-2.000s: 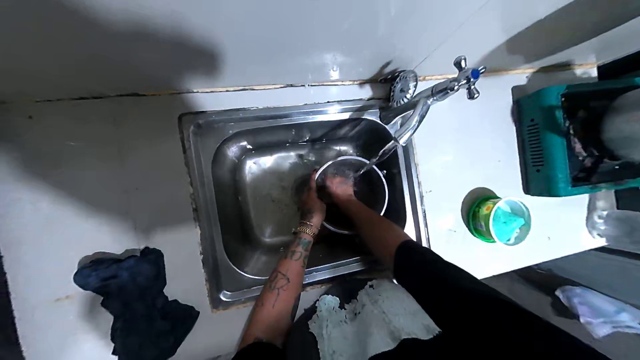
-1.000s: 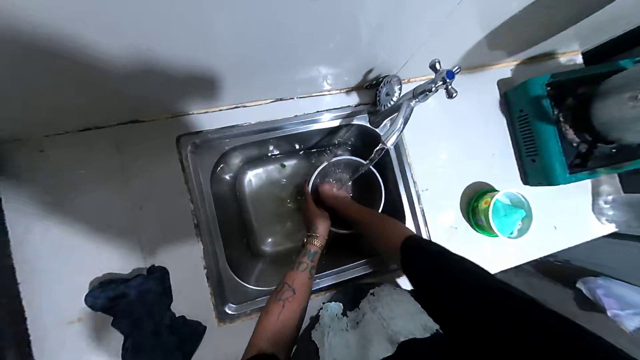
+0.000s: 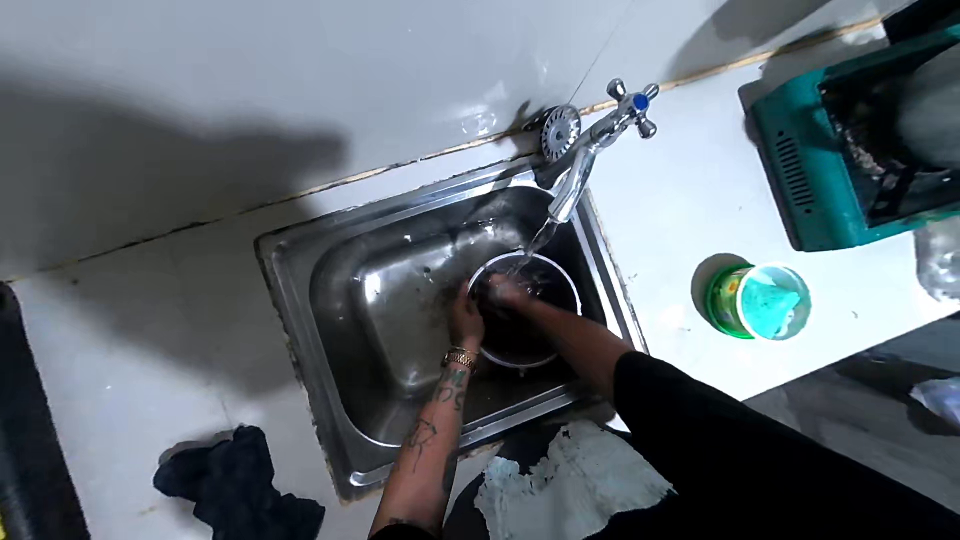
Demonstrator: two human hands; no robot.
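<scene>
A round dark pot with a pale rim (image 3: pixel 568 271) sits in the right part of a stainless steel sink (image 3: pixel 300 375). Water runs from the chrome faucet (image 3: pixel 574 184) into it. At the pot's left rim, my left hand (image 3: pixel 466 319) grips the edge; a gold-coloured band circles that wrist. My right hand (image 3: pixel 508 291) is inside the pot under the stream, near its upper left side; its fingers are blurred by the water, and whether they hold anything cannot be told.
A sink strainer (image 3: pixel 560 133) leans by the wall behind the sink. On the counter at right stand a green tub (image 3: pixel 727 301) with turquoise contents and a teal portable gas stove (image 3: pixel 802 165). Dark cloth (image 3: pixel 240 480) lies at the lower left.
My right hand has shifted within the pot toward its upper left part. My left hand remains at the pot's left side. The view has tilted somewhat.
</scene>
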